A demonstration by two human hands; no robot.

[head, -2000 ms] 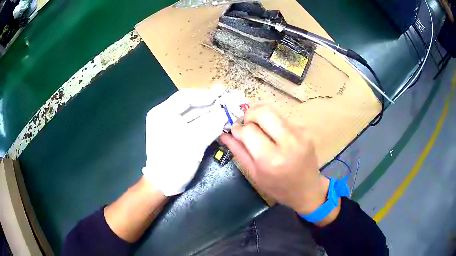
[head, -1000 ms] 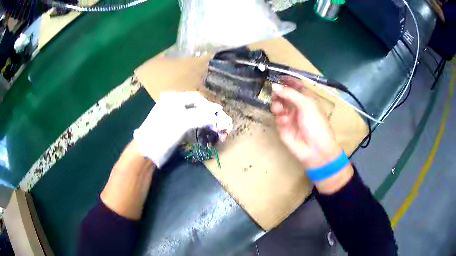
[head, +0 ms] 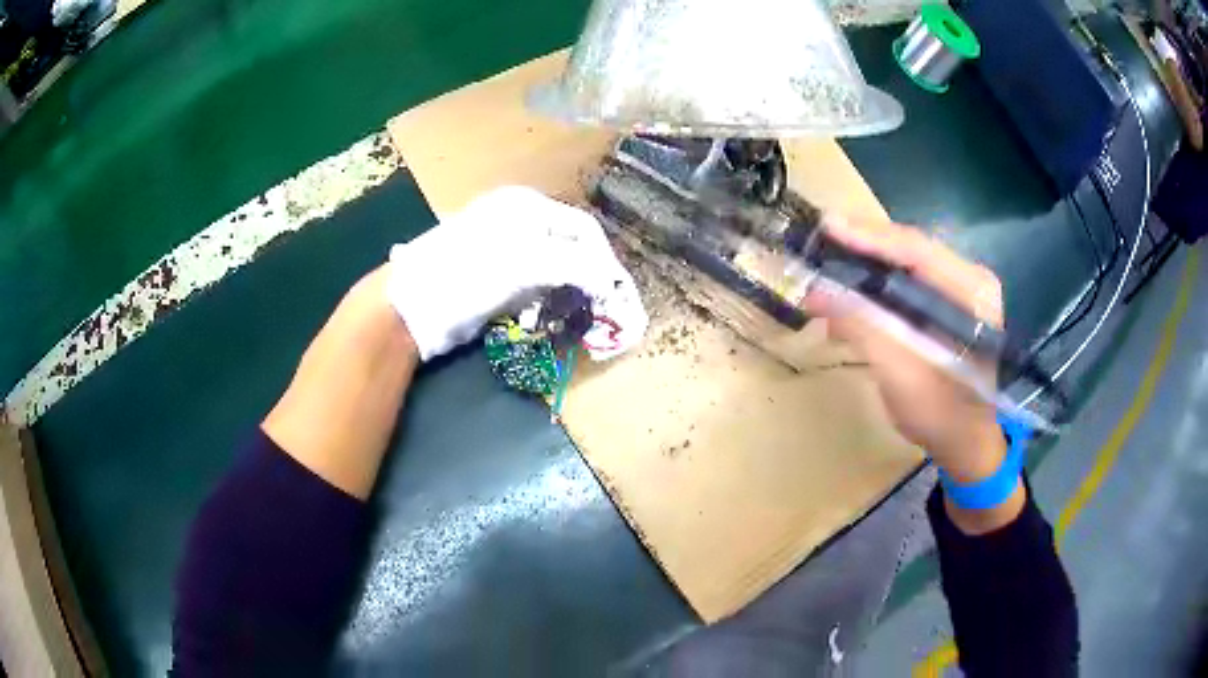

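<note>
My left hand [head: 510, 265], in a white glove, holds a green circuit board [head: 521, 360] with a black part [head: 567, 313] above the cardboard's left edge. A red wire [head: 603, 334] loops beside the black part, and green and blue lead wires [head: 562, 384] hang down from the board. The gloved fingers are partly hidden. My bare right hand [head: 914, 325], with a blue strap [head: 987, 470] at the wrist, is closed around the black handle of the soldering iron [head: 894, 285]. The iron is blurred and its tip cannot be made out.
The dark iron stand [head: 689, 232] sits on the tan cardboard [head: 742, 464], with solder debris around it. A translucent fume hood [head: 722, 66] hangs above the stand. A solder spool [head: 937, 50] and a dark blue box [head: 1027, 93] are at the upper right. A green surface lies at the left.
My right hand has moved from the work to the iron, gripped it and lifted it from the stand. My left hand has turned, so the board now shows. The hood and spool have come into view.
</note>
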